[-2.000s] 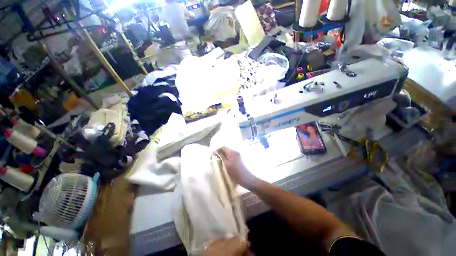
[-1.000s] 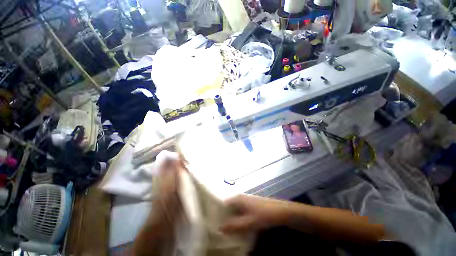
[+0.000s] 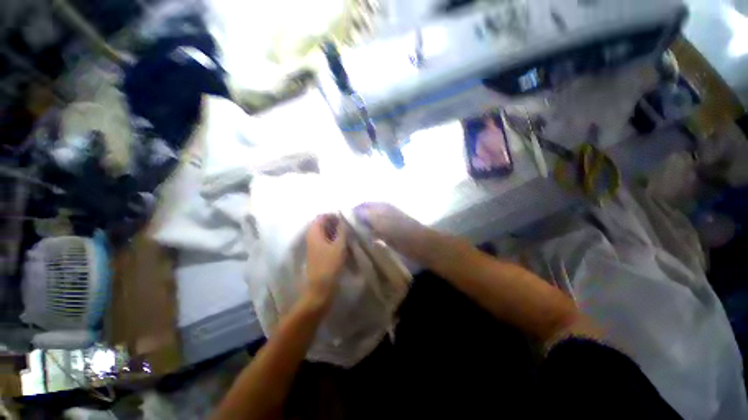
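A pale off-white garment (image 3: 287,205) lies on the white table left of the needle and drapes over the front edge towards my lap. My left hand (image 3: 326,246) holds its upper edge between the fingertips. My right hand (image 3: 385,223) pinches the same edge just to the right, close to my left hand. The view is blurred and lamp glare washes out the cloth near the needle. The sewing machine head (image 3: 443,78) stands behind, with dark parts at its needle end (image 3: 373,131).
A smartphone (image 3: 487,146) lies under the machine arm, with yellow-handled scissors (image 3: 597,171) to its right. More pale cloth (image 3: 640,287) hangs at the right. A small fan (image 3: 70,281) stands at the left. Dark cloth (image 3: 174,89) is heaped at the back left.
The view has tilted down and the machine shows higher. Both hands have moved up the cloth and closer together, to its upper edge near the table front. The cloth now hangs spread below them.
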